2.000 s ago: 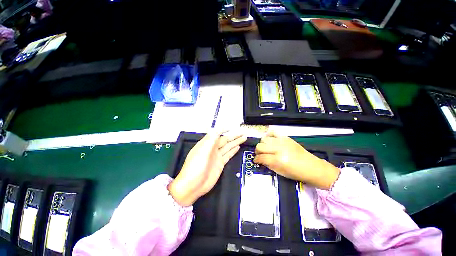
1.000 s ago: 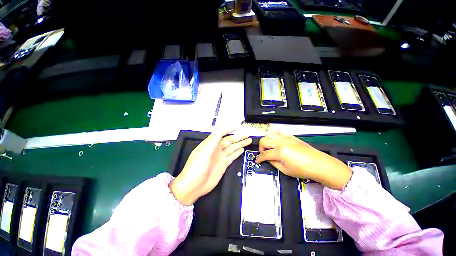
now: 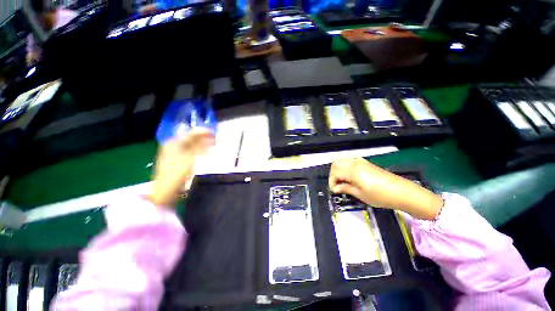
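A black tray (image 3: 213, 243) lies in front of me with open phone bodies in its slots; its left slot is plain black. One phone body (image 3: 293, 243) lies uncovered in the middle. My right hand (image 3: 359, 181) has its fingers pinched together over the camera end of the phone body to its right (image 3: 360, 243); whether anything is between the fingertips is hidden. My left hand (image 3: 178, 164), blurred, is at the front of the blue bin (image 3: 182, 112), overlapping its near edge; what its fingers hold cannot be told.
A far tray (image 3: 359, 141) holds several phone bodies. A thin dark stick (image 3: 239, 149) lies on the white paper (image 3: 258, 130). Stacked trays (image 3: 511, 143) stand at the right, and another tray with phones (image 3: 36, 285) at the lower left. A person's pink sleeve shows at the far upper left.
My left hand has left the near tray and moved up and left to the blue bin. My right hand has shifted from the middle phone body to the one at its right. The whole view has shifted.
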